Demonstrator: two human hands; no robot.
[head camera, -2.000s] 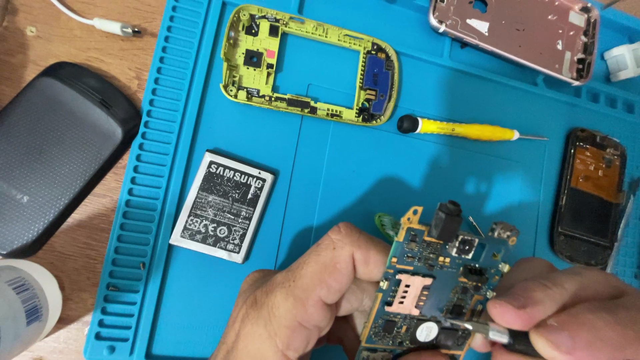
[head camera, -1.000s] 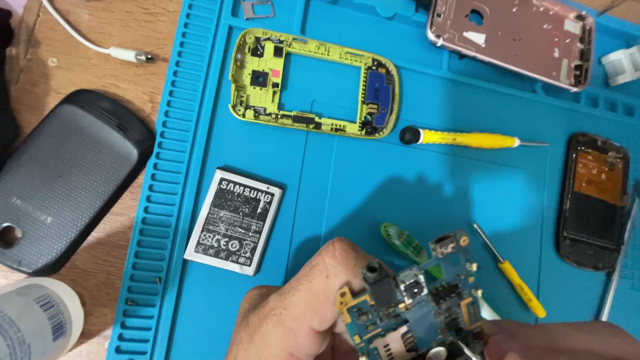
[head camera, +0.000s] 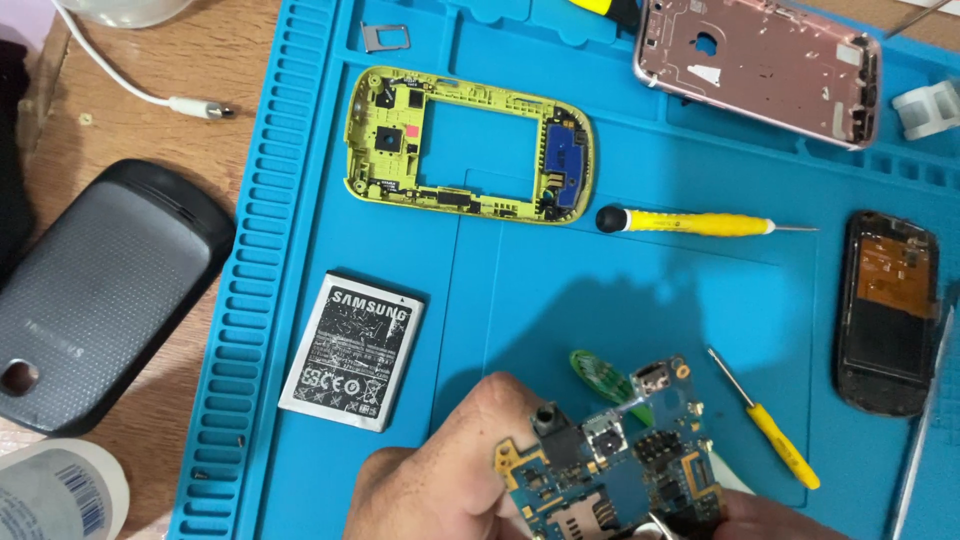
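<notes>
My left hand (head camera: 465, 465) grips the left edge of a blue phone circuit board (head camera: 626, 480) at the bottom centre, tilted above the blue mat. The board carries a camera module, a black headphone jack and a metal card slot. At its lower right edge is my right hand (head camera: 757, 517), mostly cut off by the frame. A metal tool tip (head camera: 660, 525) touches or hovers over the board there; whether my right hand holds it cannot be told. Behind the board lies a green spudger (head camera: 600, 373), and a small yellow screwdriver (head camera: 780, 442) lies to the right.
A Samsung battery (head camera: 352, 352), yellow-green phone frame (head camera: 469, 146), larger yellow screwdriver (head camera: 697, 223) and phone display assembly (head camera: 887, 311) lie on the silicone mat (head camera: 510, 300). A pink phone housing (head camera: 757, 67) is at the top right. Left stand a black back cover (head camera: 112, 292) and white bottle (head camera: 60, 487).
The board has turned and moved lower in my hands, showing more of its camera end. My right hand has drawn down, mostly out of view. The small yellow screwdriver now shows.
</notes>
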